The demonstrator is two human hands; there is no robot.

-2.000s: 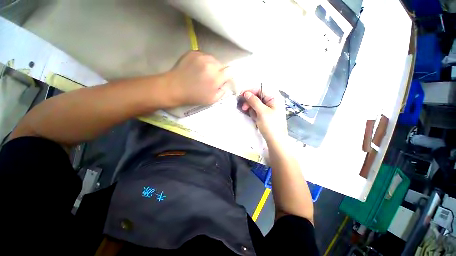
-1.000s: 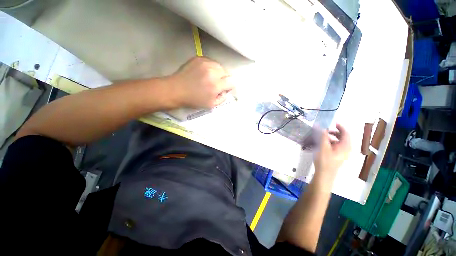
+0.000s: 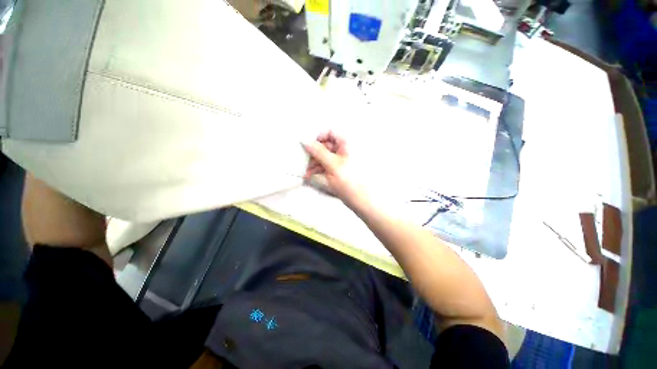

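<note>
The large beige bag body (image 3: pixel 187 130) is spread up off the table at the left, with a grey-beige panel (image 3: pixel 47 68) at its far left and a stitched seam across it. My right hand (image 3: pixel 328 160) pinches the bag's right edge between thumb and fingers, near the table's front edge. My left forearm goes behind the bag at the left, and my left hand is hidden by it.
The machine head (image 3: pixel 360 32) with a blue label stands at the top centre. The clamp frame (image 3: pixel 493 112) and grey plate (image 3: pixel 497 227) lie right of it, with a black cable (image 3: pixel 497 196). A thin pointed tool (image 3: pixel 567 241) lies beside brown pieces (image 3: pixel 609 285) at far right.
The bag has been raised and turned, now covering my left hand. My right hand has moved from the table's right side back left to the bag's edge. The view has shifted, showing the machine head.
</note>
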